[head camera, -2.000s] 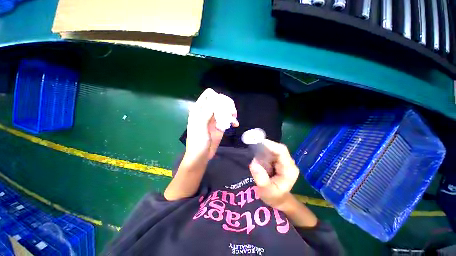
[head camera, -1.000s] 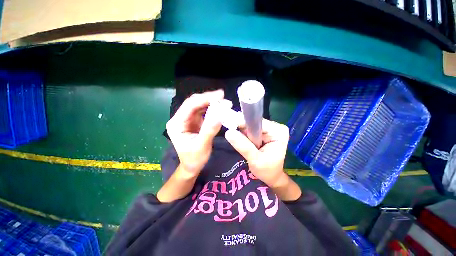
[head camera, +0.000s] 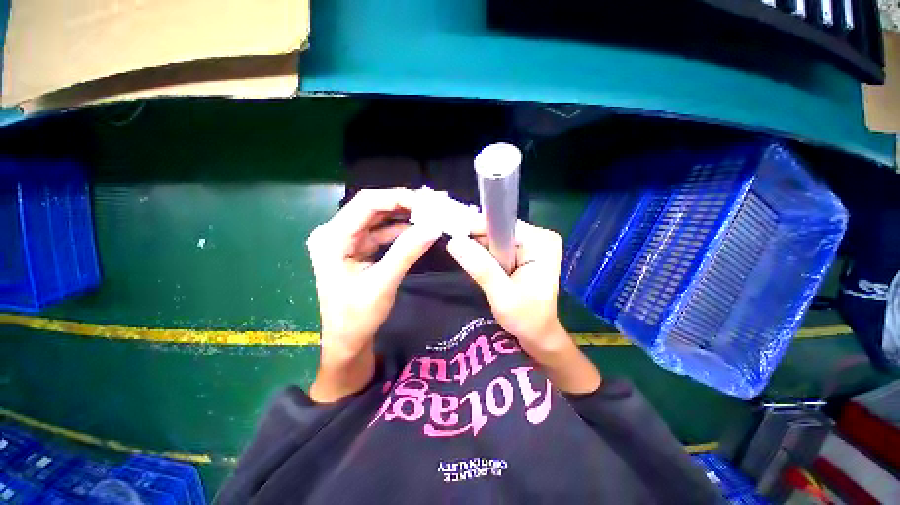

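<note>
My right hand point(head camera: 523, 281) holds a silver-grey tube point(head camera: 500, 202) roughly upright, its pale round end towards the camera. My left hand point(head camera: 360, 266) pinches small white plastic pieces point(head camera: 432, 209) between thumb and fingers. The white pieces lie between the two hands, close to the tube's left side; the fingertips of both hands are near them. The glare hides the pieces' exact shape and number, and whether they touch the tube.
A teal bench edge point(head camera: 395, 59) runs across the top, with cardboard point(head camera: 158, 44) at left and a black slotted tray point(head camera: 691, 35) holding tubes at right. A film-wrapped blue crate point(head camera: 711, 266) stands at right. Blue crates point(head camera: 44, 237) stand at left. Part of a person shows at the right edge.
Two seconds ago my hands were apart, the left higher. They have come together at the white pieces, and the tube has turned upright. Over the last second they have barely moved.
</note>
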